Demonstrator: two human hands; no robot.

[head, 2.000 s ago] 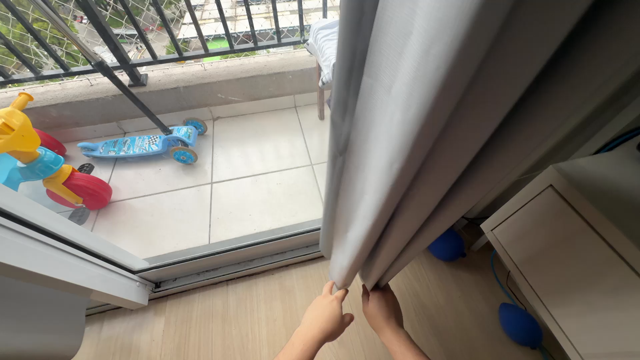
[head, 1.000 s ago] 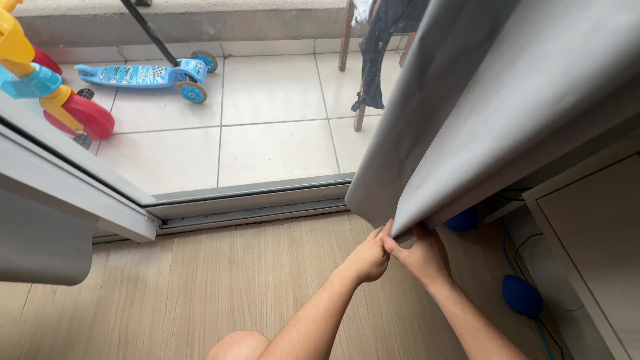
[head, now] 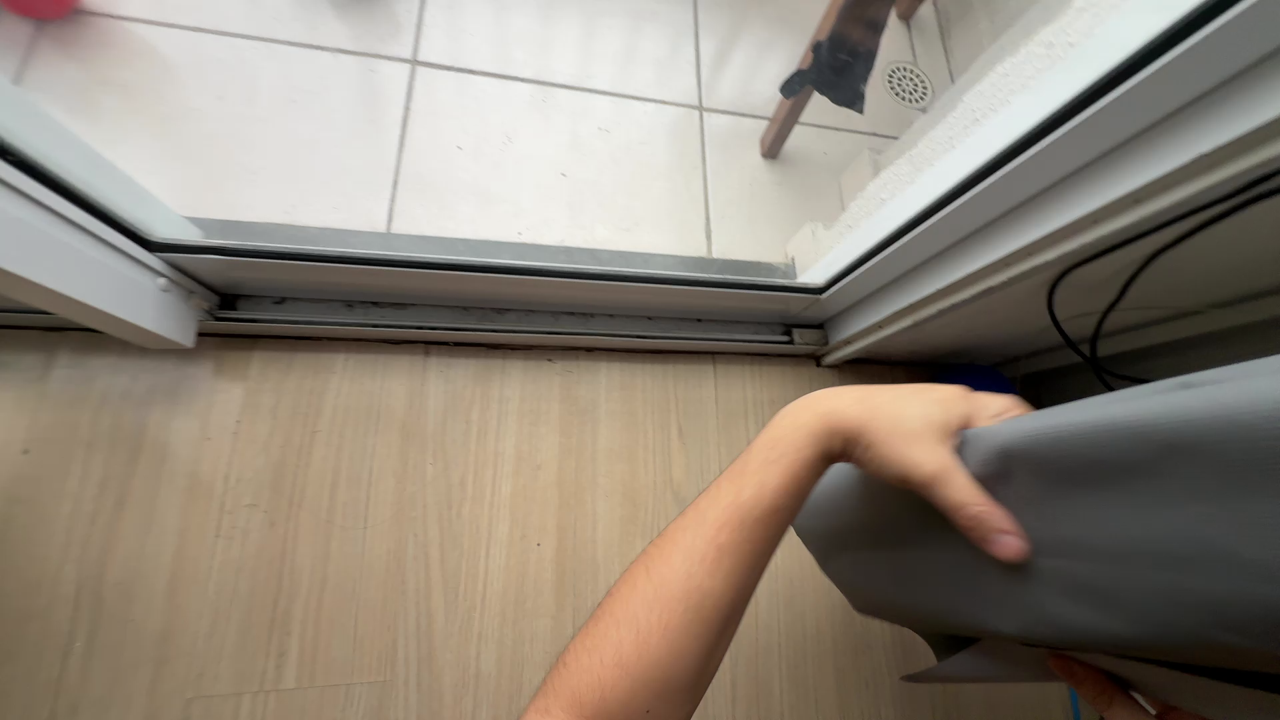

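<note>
The lower part of a grey curtain stretches in from the right edge, gathered and lifted off the floor. My left hand grips it from above near its end, thumb on the near face and fingers over the far side, partly hidden. Under the curtain, at the bottom right, a little of my right hand shows against the cloth's lower side; most of it is hidden, so its hold cannot be made out.
Ahead lies a sliding door's metal track on the wood-look floor. Beyond the glass are balcony tiles, a wooden leg with dark cloth and a round drain. Black cables hang at right, above a blue object.
The curtain's lower end has been pulled right, away from the door, uncovering the frame's right corner. My hands, close together at its edge before, are now above and below it. The view has tilted down.
</note>
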